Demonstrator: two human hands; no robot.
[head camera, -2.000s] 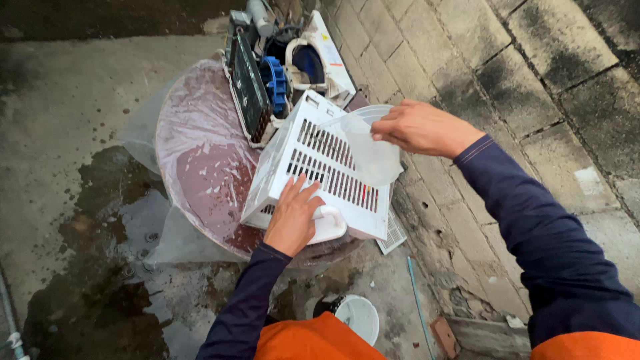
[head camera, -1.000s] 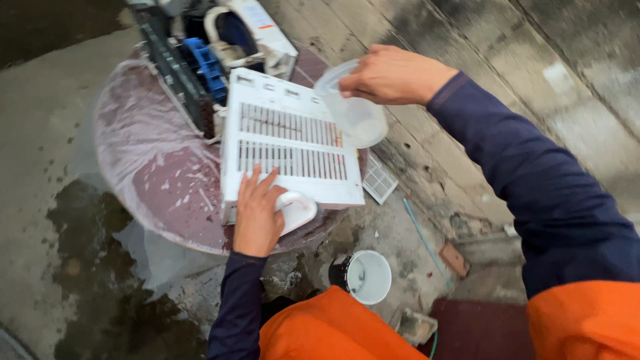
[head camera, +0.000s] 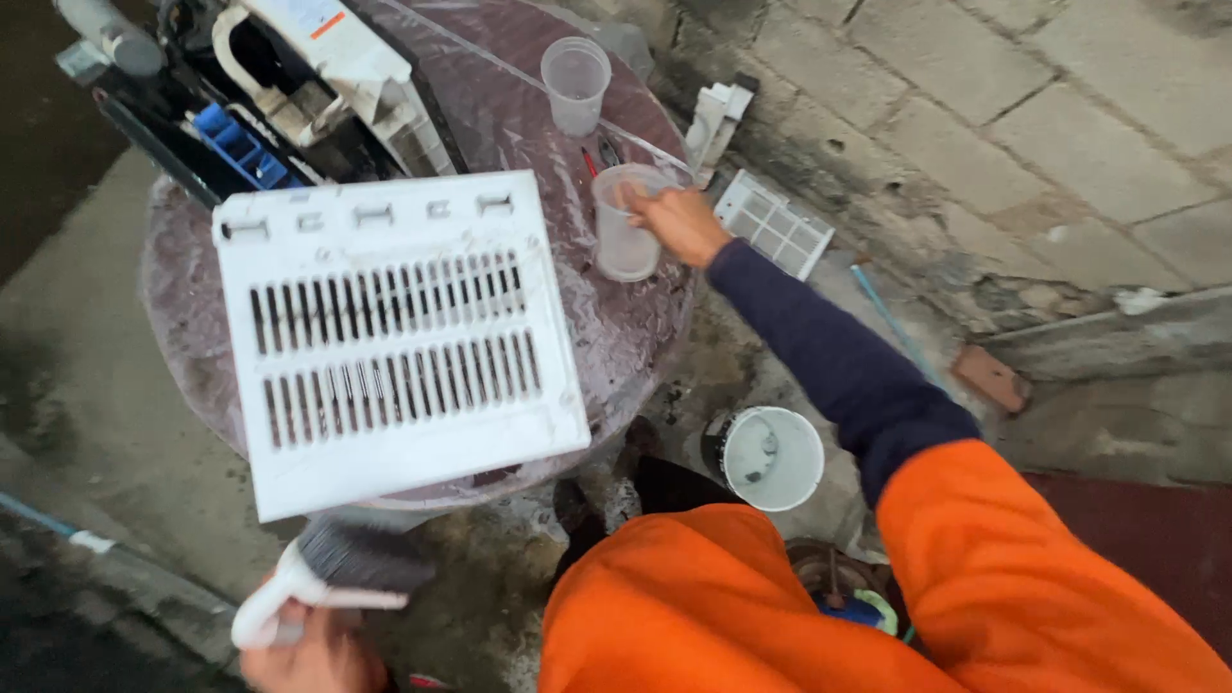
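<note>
My left hand (head camera: 313, 650), at the lower left, holds a white-handled scrub brush (head camera: 361, 558) with dark bristles, off the table. My right hand (head camera: 674, 219) grips the rim of a translucent plastic cup (head camera: 628, 236) at the table's right side. Between the hands, a white slotted plastic housing panel (head camera: 404, 423) lies on the round table (head camera: 616, 337), which is covered with clear plastic sheet. A second translucent plastic cup (head camera: 576, 87) stands farther back. Pliers (head camera: 609, 151) and a thin red item lie between the two cups.
Dirty appliance parts with a blue plastic piece (head camera: 245, 149) stand at the table's back left. A white grid filter frame (head camera: 775, 223) leans near the block wall (head camera: 962, 106). On the wet floor are a white bucket (head camera: 773, 459) and a brick (head camera: 991, 378).
My left hand has left the panel and now holds the brush at the lower left. My right hand has brought its cup from over the panel to the table's right side. The view has shifted.
</note>
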